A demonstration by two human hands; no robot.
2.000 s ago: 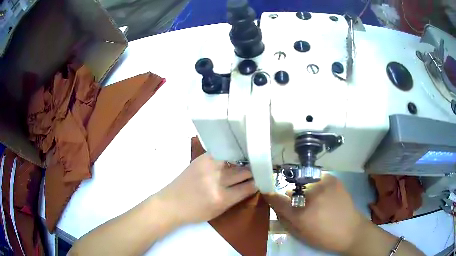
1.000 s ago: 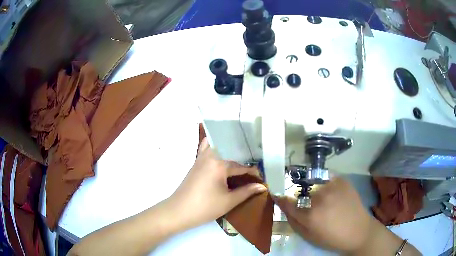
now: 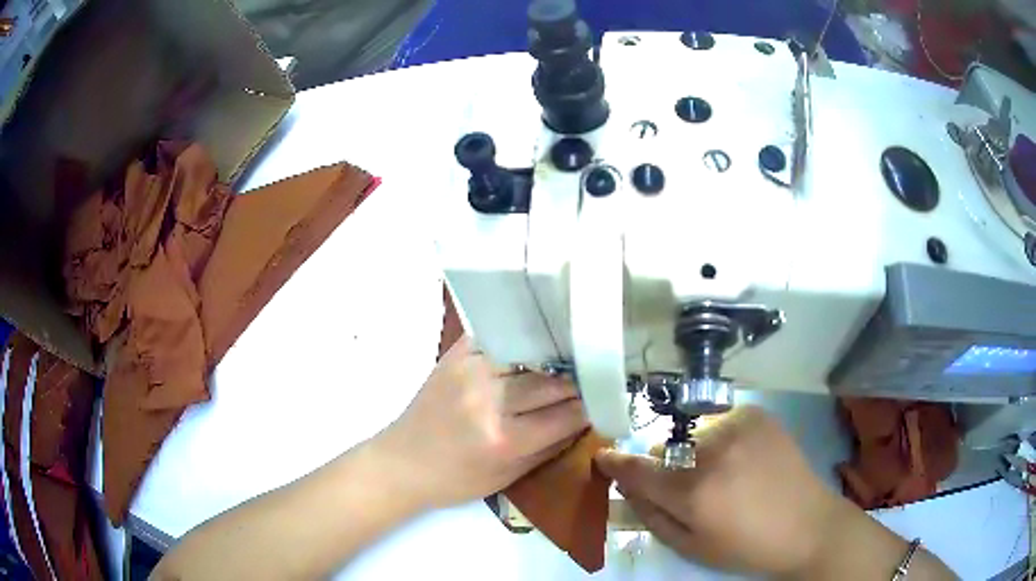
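A rust-brown cut panel (image 3: 565, 507) lies under the sewing machine head (image 3: 704, 216), its pointed end towards me and another part showing behind my left hand. My left hand (image 3: 483, 426) lies on the panel, left of the take-up lever guard (image 3: 598, 329), fingers bent and pressing the fabric. My right hand (image 3: 721, 488) is on the right, its fingertips pinching the panel's right edge below the guard. The thread tension dial (image 3: 704, 394) hangs in front of part of it. The needle and presser foot are hidden behind the guard and hands.
An open cardboard box (image 3: 244, 97) at upper left holds crumpled gathered pieces (image 3: 148, 255). A stack of cut panels (image 3: 273, 250) lies beside it. Striped parts (image 3: 51, 443) are at lower left. A rust-brown heap (image 3: 900, 448) lies right, below the grey control panel (image 3: 954, 329).
Compared with one second ago, my left hand has flattened over the fabric, its thumb no longer showing on top. Less of the panel shows in front than two seconds ago. The view has shifted slightly.
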